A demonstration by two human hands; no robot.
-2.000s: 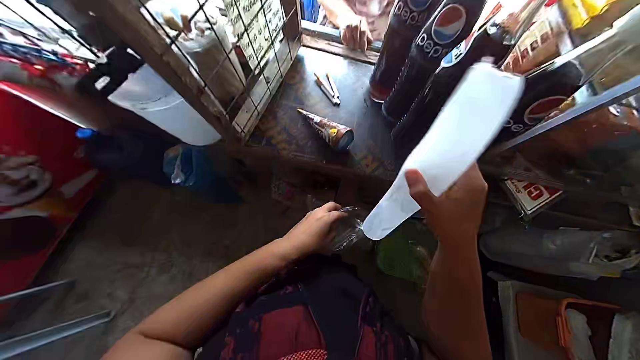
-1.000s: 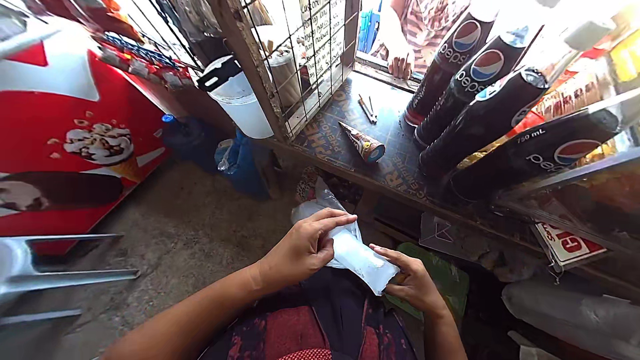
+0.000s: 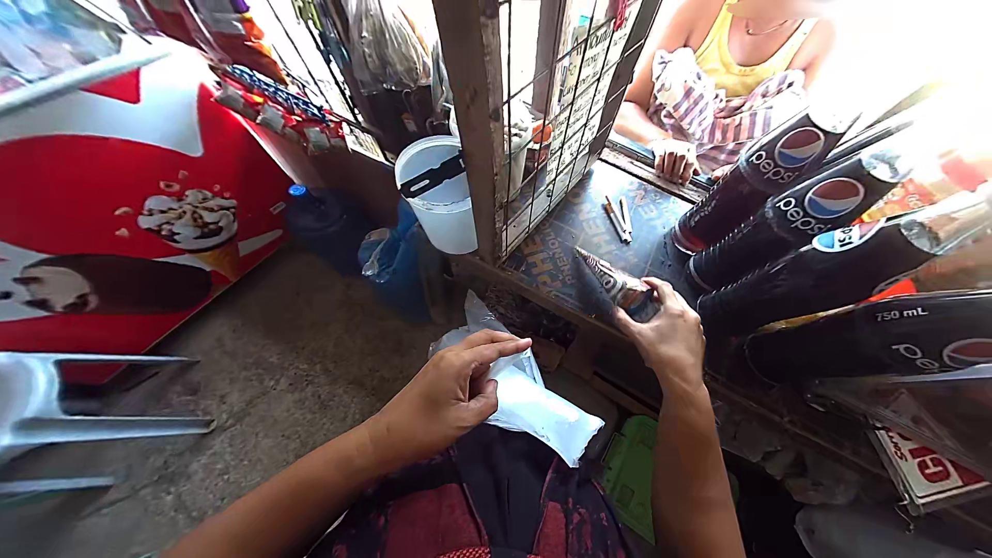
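Note:
My left hand (image 3: 465, 384) pinches a clear plastic bag (image 3: 482, 314) with a white, frosty pack (image 3: 542, 411) inside, tilted over my lap. On the counter (image 3: 554, 275), my right hand (image 3: 668, 329) grips the wide end of a wrapped ice cream cone (image 3: 608, 279), whose pointed tip faces away to the left. Several thin white sticks, which look like cigarettes (image 3: 618, 219), lie just beyond the cone. Another person's hand (image 3: 676, 160) rests at the far edge of the counter.
Several Pepsi bottles (image 3: 783, 205) stand at the counter's right. A wire-mesh wooden frame (image 3: 477, 116) rises on the left, beside a white bucket (image 3: 442, 198). A red freezer (image 3: 93, 225) and a plastic chair or stool (image 3: 46, 411) are at the far left.
My right hand has left the white pack and taken hold of the cone on the counter. Earlier that hand held the pack up near the bottles; the pack is now in the bag.

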